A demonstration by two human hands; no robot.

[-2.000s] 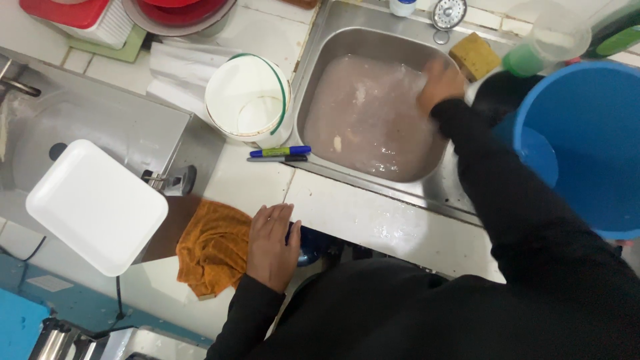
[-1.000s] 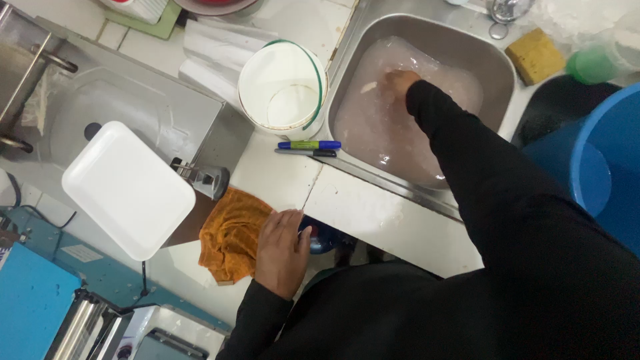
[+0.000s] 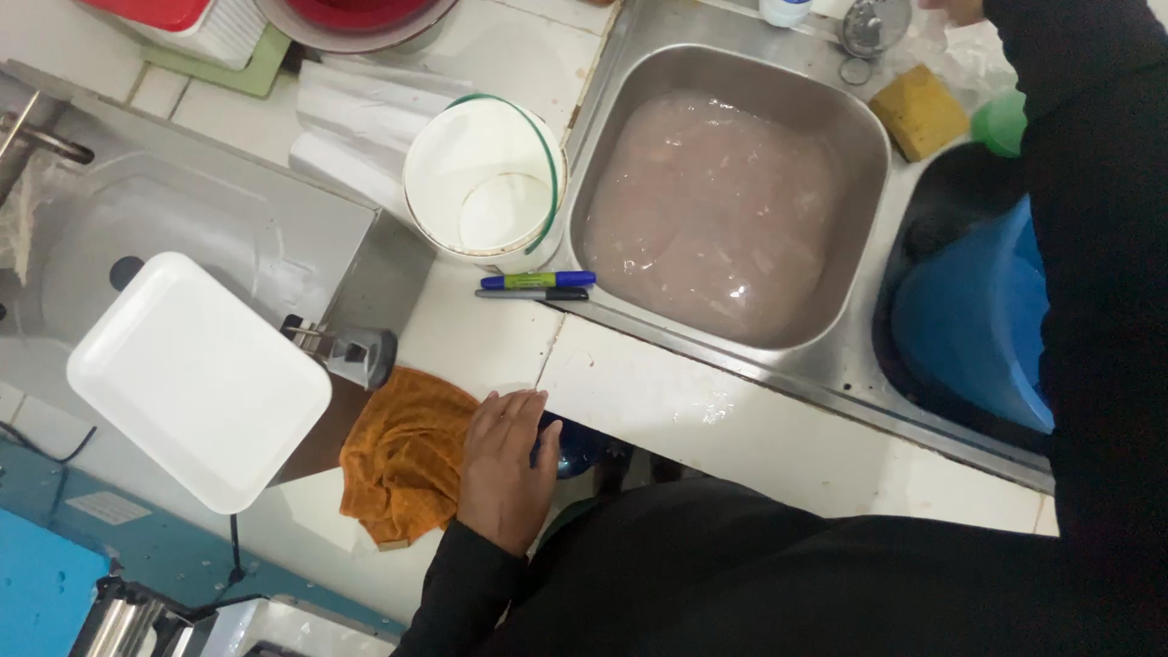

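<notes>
My left hand [image 3: 511, 461] rests at the counter edge, its fingers slightly apart, against an orange cloth [image 3: 406, 456]; it holds nothing that I can see. My right hand [image 3: 958, 7] is mostly cut off by the top edge, above some clear plastic [image 3: 972, 59]; whether it holds anything is hidden. Between the two arms, a steel sink basin [image 3: 867, 210] holds cloudy, pinkish-brown water [image 3: 712, 214]. A yellow sponge [image 3: 920, 111] sits on the sink's rim, below and left of the right hand, near a round metal strainer or lid [image 3: 874, 26].
A white bucket [image 3: 484, 182] with a green handle and two markers [image 3: 537, 281] stand or lie left of the basin. Farther left, a white foam tray [image 3: 201, 379] lies on a steel machine [image 3: 351, 265]. A blue tub [image 3: 972, 310] is at the right, partly behind my sleeve.
My right hand has come out of the cloudy water and moved up and right, past the sponge. My left hand has stayed by the orange cloth.
</notes>
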